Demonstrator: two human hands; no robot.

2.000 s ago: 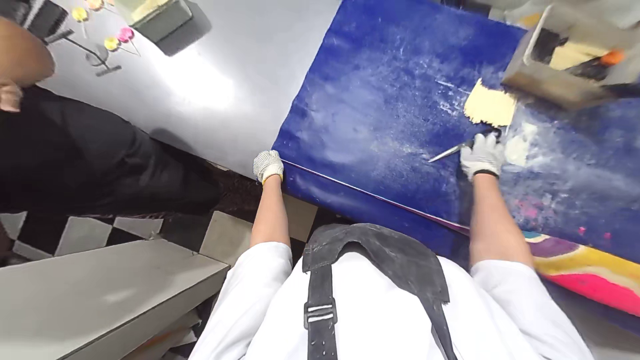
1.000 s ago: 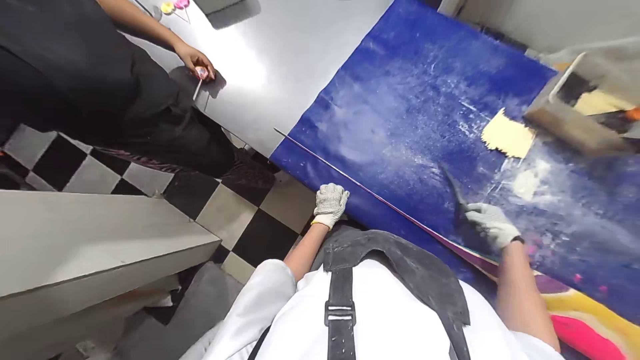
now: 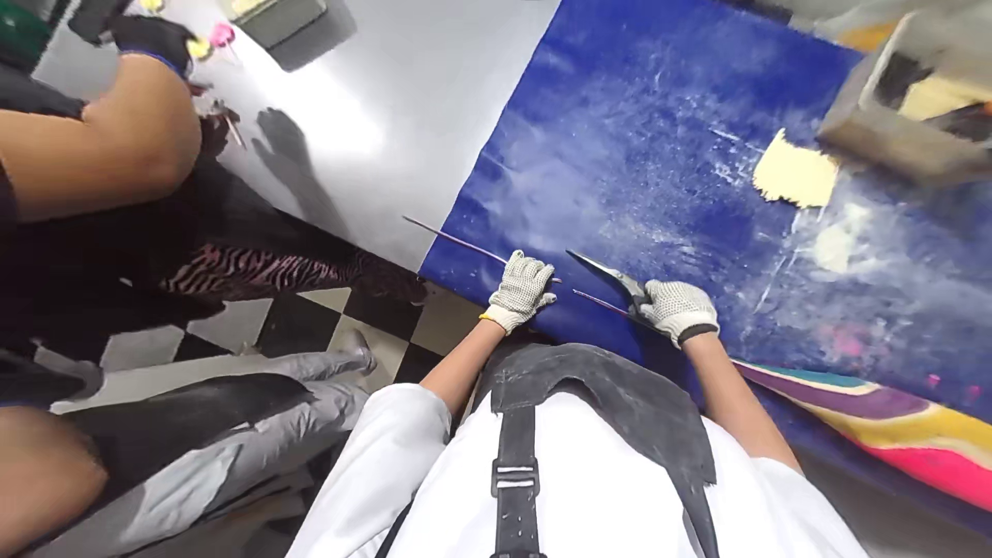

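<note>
My left hand (image 3: 521, 288), in a white dotted knit glove, closes over a thin purplish rope of material (image 3: 457, 241) near the front edge of the blue table cover (image 3: 542, 186). My gloved right hand (image 3: 680, 308) grips a pair of scissors (image 3: 612, 276), whose blades point up and to the left. A second length of the thin rope (image 3: 601, 301) lies below the blades and runs toward my right hand. A small gap separates the two lengths. Part of the scissor handles is hidden by my fingers.
A pale yellow mass (image 3: 796, 172) and white powder (image 3: 841, 240) lie on the cover, beside a grey bin (image 3: 883, 116). Multicoloured striped material (image 3: 891, 415) sits at the lower right. Other people stand at the left; one's black-gloved hand (image 3: 155, 40) is by lollipops (image 3: 222, 34).
The thin rope, one long line earlier, now shows as two lengths. My left hand has moved from the table edge onto it, and the scissors have come closer to my left hand. Another person appears lower left.
</note>
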